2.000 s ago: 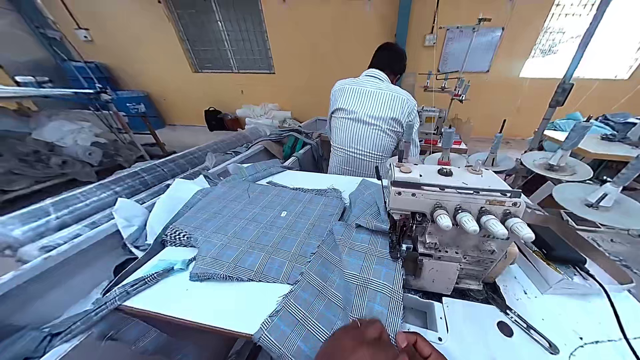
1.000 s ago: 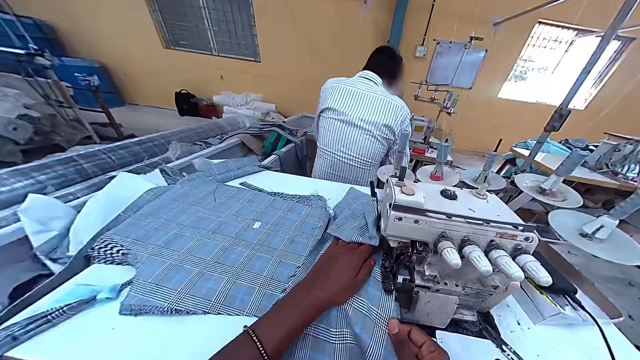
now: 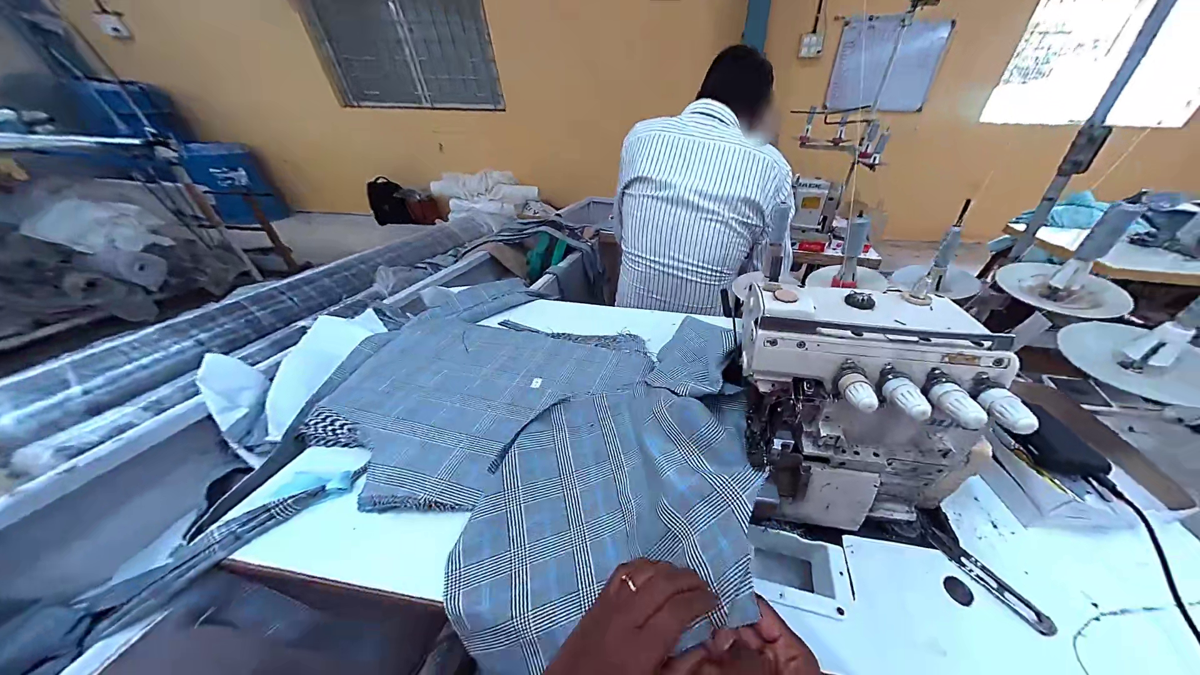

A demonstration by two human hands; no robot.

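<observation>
Both my hands are at the bottom edge, close together on the near corner of a blue-grey plaid fabric piece (image 3: 581, 506). My left hand (image 3: 637, 619), with a ring, lies over the cloth with bent fingers. My right hand (image 3: 773, 642) pinches the cloth's edge beside it; its lower part is out of frame. The piece runs up to the white overlock sewing machine (image 3: 872, 375), whose needle area is hidden. A second plaid piece (image 3: 450, 366) with a small white tag lies flat on the left, partly under the first.
Metal tweezers (image 3: 998, 586) lie on the white sewing table (image 3: 937, 619), right of the machine. A black object with a cable (image 3: 1059, 441) rests behind them. A person in a striped shirt (image 3: 698, 206) is ahead, back turned. Fabric-filled bins (image 3: 122, 450) stand left; thread cones (image 3: 947, 258) stand right.
My left hand has moved from the cloth beside the machine back toward the near edge, next to my right hand. The front plaid piece now spreads wider over the piece on the left.
</observation>
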